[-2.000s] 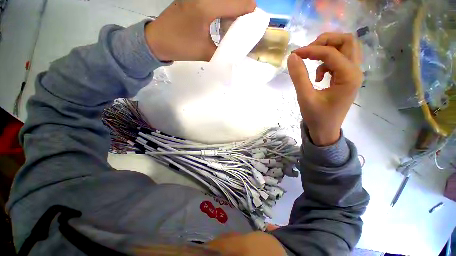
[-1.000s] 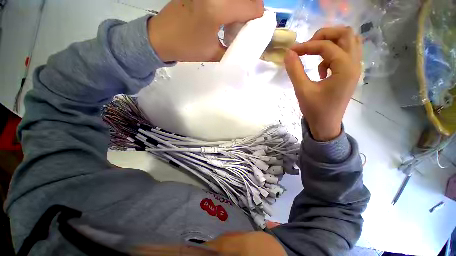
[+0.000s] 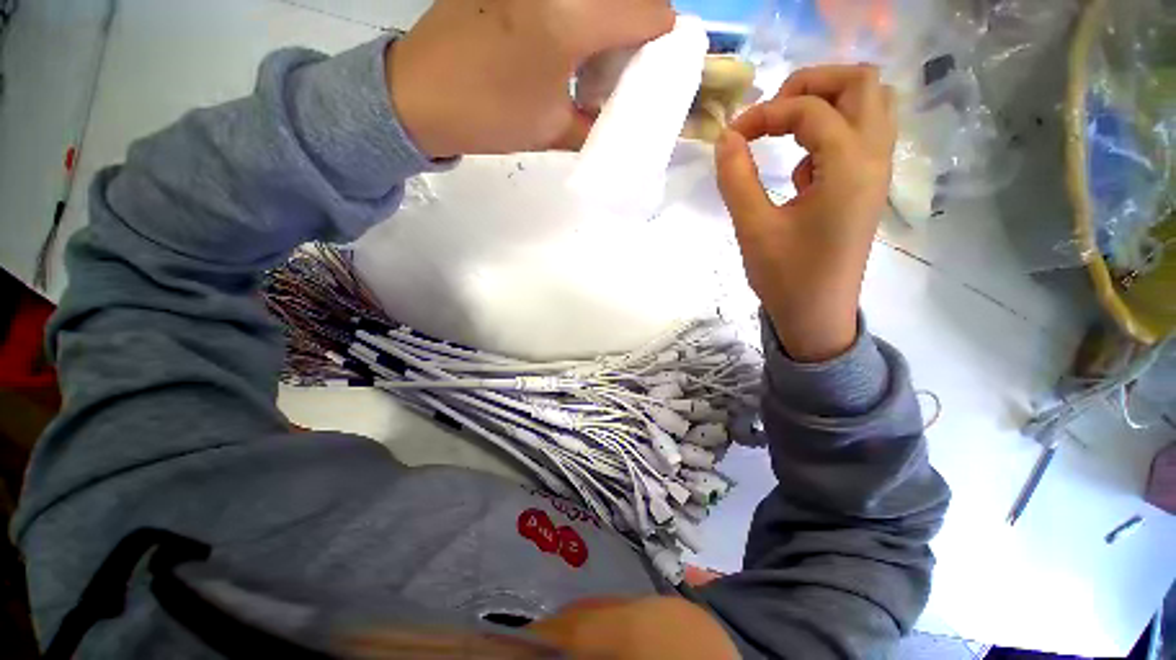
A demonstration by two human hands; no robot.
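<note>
My left hand [image 3: 516, 77], at the top, is closed on a bright white piece [image 3: 645, 110] that points down. A tan, ring-like roll [image 3: 725, 80] shows just right of the white piece; how it is held is hidden. My right hand [image 3: 819, 194] is raised beside it, thumb and forefinger pinched on what looks like a thin pale strand at the roll's edge. Below both hands a thick cable bundle [image 3: 529, 387] lies untouched, dark multicolour wires at left, white connector ends [image 3: 690, 432] fanned at right, black sleeves near the wires.
Crumpled clear plastic [image 3: 967, 142] lies at the upper right, beside a yellow-rimmed basket [image 3: 1090, 194]. A thin dark rod [image 3: 1032, 484] and a small dark piece [image 3: 1123, 529] lie on the white tabletop [image 3: 987, 426] at right. A thin strand [image 3: 61, 213] lies at far left.
My right hand has shifted a little to the left, closer to my left hand. The tan roll moved right, then back left and slightly up. The cable bundle stays in place.
</note>
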